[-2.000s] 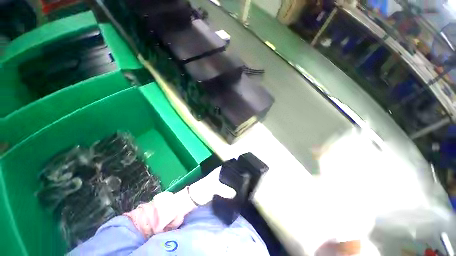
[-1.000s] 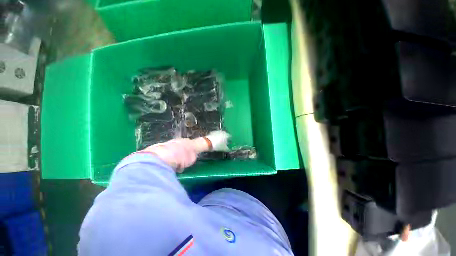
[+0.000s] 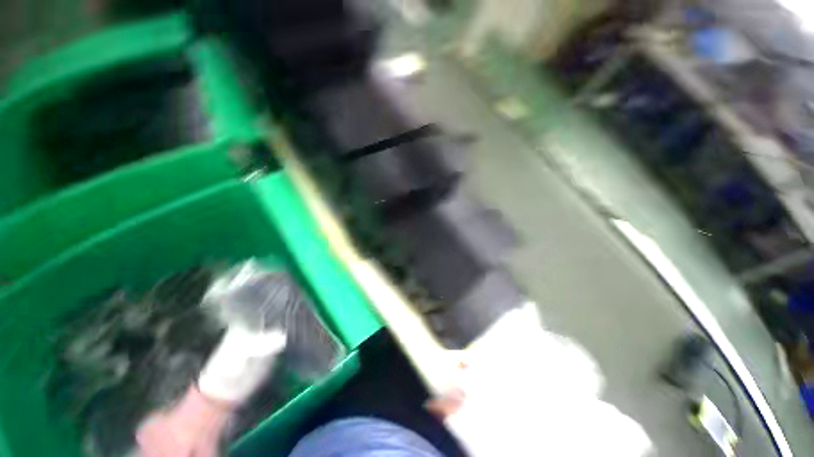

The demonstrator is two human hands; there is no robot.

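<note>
My left hand point(image 3: 239, 364), in a white glove, reaches into the near green bin point(image 3: 308, 254). It touches a clear bag with dark contents point(image 3: 272, 308) at the bin's right side; blur hides whether the fingers grip it. Other plastic-bagged black parts point(image 3: 116, 344) lie to its left. My right hand point(image 3: 535, 393) is a white, overexposed shape at the near end of the row of black cases point(image 3: 428, 254). Its fingers are washed out, so its grip cannot be told.
A second green bin point(image 3: 107, 40) with dark items stands beyond the near one. A pale bench edge point(image 3: 335, 232) runs between bins and cases. The grey conveyor belt point(image 3: 571, 241) passes right of the cases, with a small dark object with a cord point(image 3: 687, 361) on it.
The view has swung back from over the bin towards the belt. A clear bag now shows at my left hand, at the bin's right side. My right hand shows larger beside the cases.
</note>
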